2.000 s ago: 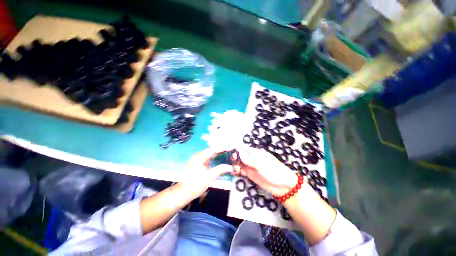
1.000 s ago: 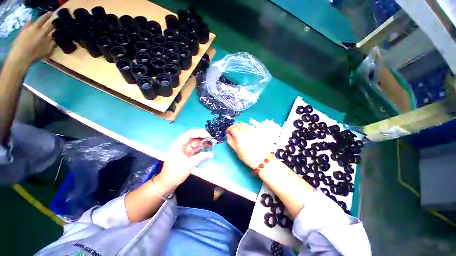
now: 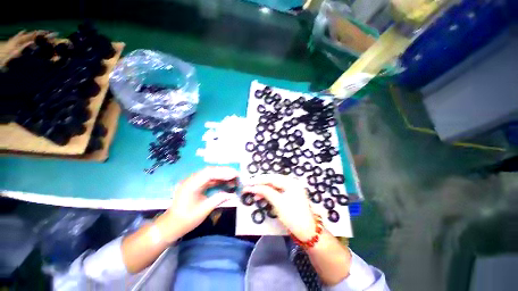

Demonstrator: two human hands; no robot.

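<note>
My left hand (image 3: pixel 196 199) is in front of the white pile, with a dark ring-like part (image 3: pixel 228 187) between its thumb and fingers, blurred. My right hand (image 3: pixel 289 207) is over the lower left of the white board (image 3: pixel 248 226), its fingertips close to that part; whether they hold anything is hidden. Many black rings (image 3: pixel 258 216) lie spread on the board. Small white parts (image 3: pixel 222 139) are piled left of the board. Small black parts (image 3: pixel 166 149) lie below the open clear bag (image 3: pixel 154 85).
Black cylinders (image 3: pixel 54 91) stand massed on a brown board (image 3: pixel 94 136) at the left, with another person's blurred hand (image 3: pixel 21 46) at their far side. A wrapped yellowish post (image 3: pixel 363 71) and blue crate (image 3: pixel 448 42) are at the right. The bench edge (image 3: pixel 85 202) curves in front.
My right hand has moved from the small black parts to beside my left hand, over the board's near left part. The view has turned, and the other person's hand is now over the cylinders' far side.
</note>
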